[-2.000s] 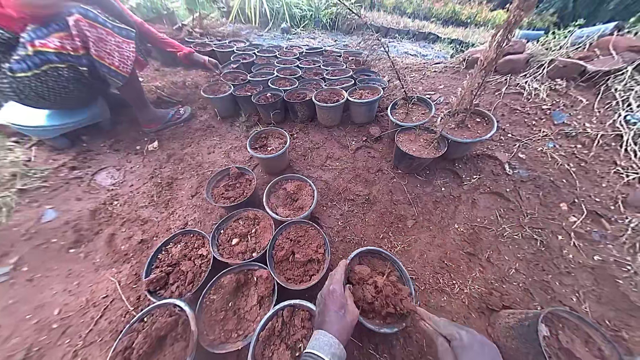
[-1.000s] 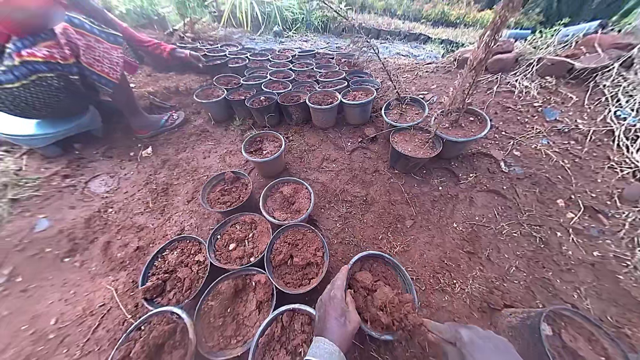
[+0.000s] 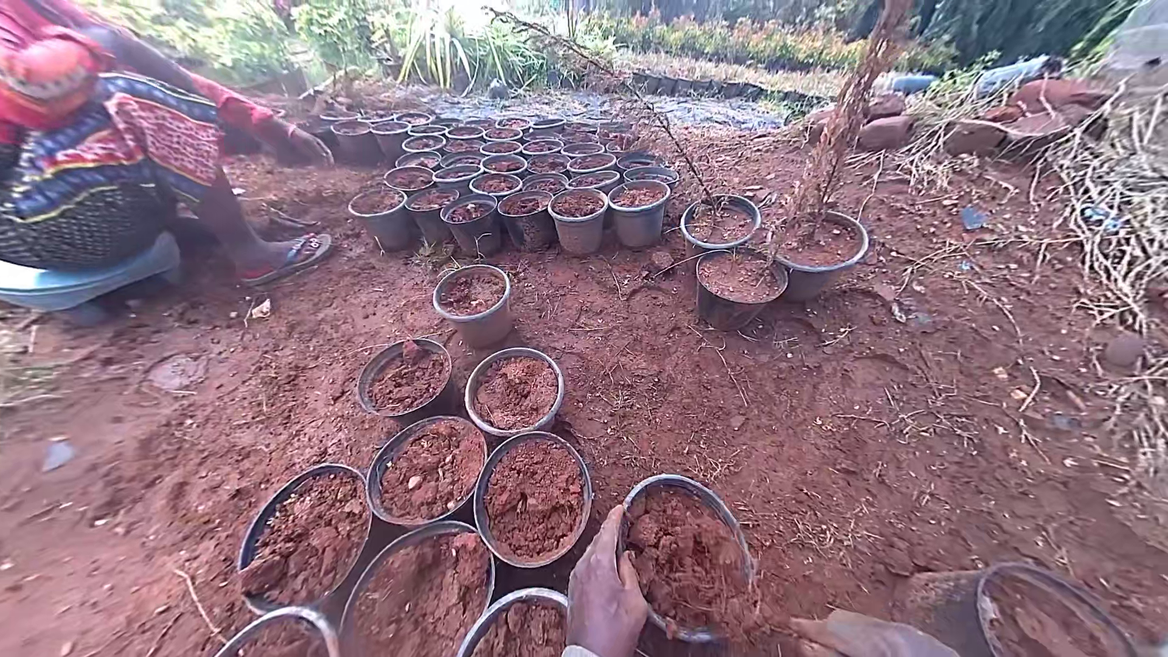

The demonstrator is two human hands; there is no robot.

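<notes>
A black plastic plant pot (image 3: 750, 558) filled with loose red soil (image 3: 686, 557) stands at the lower middle. On its left rim rests my left hand (image 3: 605, 589), gripping the wall with the thumb toward the soil. My right hand (image 3: 867, 631) is low at the right, blurred, with its fingertips close to the pot's lower right side; whether it holds anything does not show. Clods of soil lie at the rim between the hand and the pot. Just left of my left hand stands another soil-filled pot (image 3: 584, 456).
More soil-filled pots (image 3: 374, 488) cluster at the lower left, and one pot (image 3: 1049, 570) leans at the lower right. Rows of pots (image 3: 579, 233) stand farther back, beside pots with dry stems (image 3: 821, 265). A person (image 3: 146, 164) sits at the left, an arm toward the rows.
My right hand has moved a little right and down from the pot. The seated person's arm has shifted over the back pots.
</notes>
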